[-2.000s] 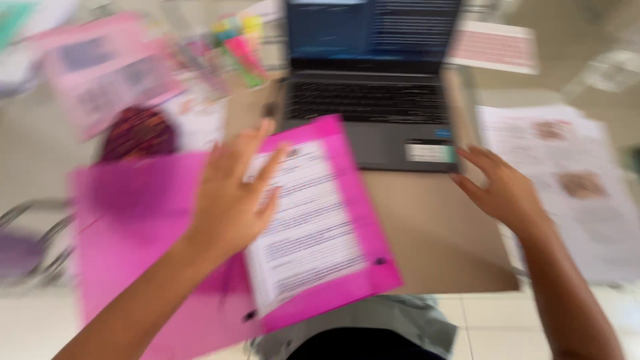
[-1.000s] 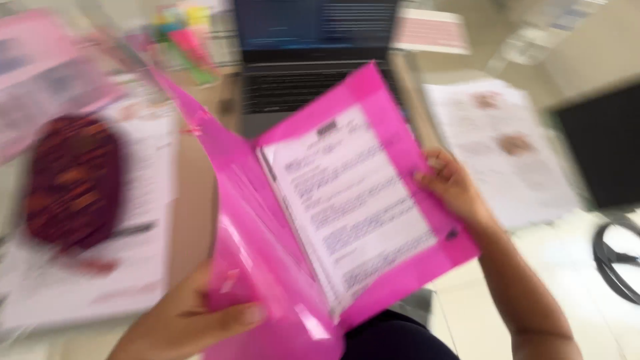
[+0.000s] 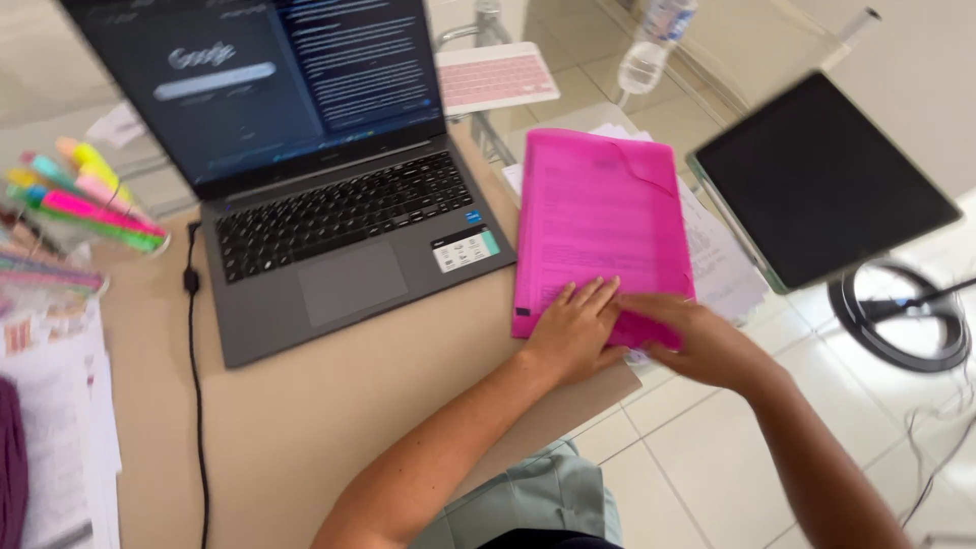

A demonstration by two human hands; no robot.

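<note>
A pink translucent plastic folder (image 3: 602, 221) lies closed over a stack of printed papers (image 3: 717, 252), to the right of a grey laptop (image 3: 351, 282). Printed sheets show through its cover. My left hand (image 3: 576, 328) rests on the folder's lower part with the fingers spread a little. Close beside it my right hand (image 3: 698, 343), slightly blurred, is at the folder's lower right corner. Its fingertips reach over the cover; whether they pinch the edge cannot be told.
Pens and highlighters (image 3: 91, 191) stand at the left, above papers (image 3: 57, 404) and a dark purple item (image 3: 9, 457). A black cable (image 3: 197, 366) runs beside the laptop. Behind are a pink and white keyboard (image 3: 496, 76) and a plastic bottle (image 3: 656, 46); a tablet (image 3: 823, 183) stands at the right.
The folder, open and held in both hands one second ago, is now closed and lies on the papers right of the laptop. The view has shifted right.
</note>
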